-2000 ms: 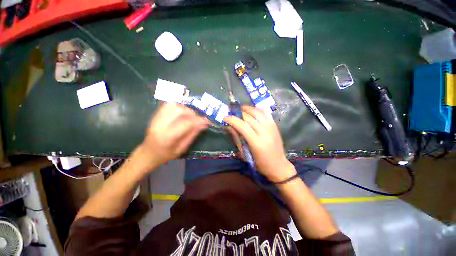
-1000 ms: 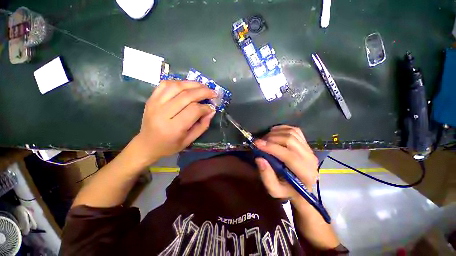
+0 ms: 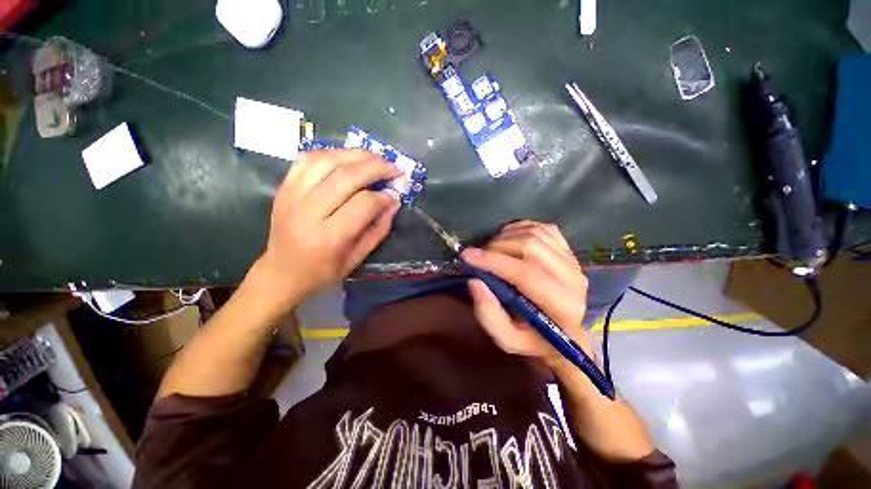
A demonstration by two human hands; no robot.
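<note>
My left hand [image 3: 329,215] grips the right end of a blue circuit board [image 3: 368,143], its fingers covering part of it. A white screen module [image 3: 268,128] is joined at the board's left end. My right hand [image 3: 530,291] holds a dark blue soldering iron [image 3: 540,320] like a pen. The iron's metal tip points up-left at the board's lower right end; whether it touches cannot be told. A second blue circuit board [image 3: 477,113] lies to the right, with a round black part [image 3: 462,40] at its upper end.
Silver tweezers [image 3: 611,143], a clear plastic window [image 3: 690,68] and a black electric screwdriver [image 3: 786,172] lie to the right. A blue box [image 3: 853,134] stands at the right edge. A white square [image 3: 113,156] and a white rounded pad [image 3: 249,21] lie left. The iron's cable loops below the bench edge.
Two seconds ago the right hand was at the board with the iron upright; now it is lower right with the iron slanting to the board. The left hand has closed over the board's end.
</note>
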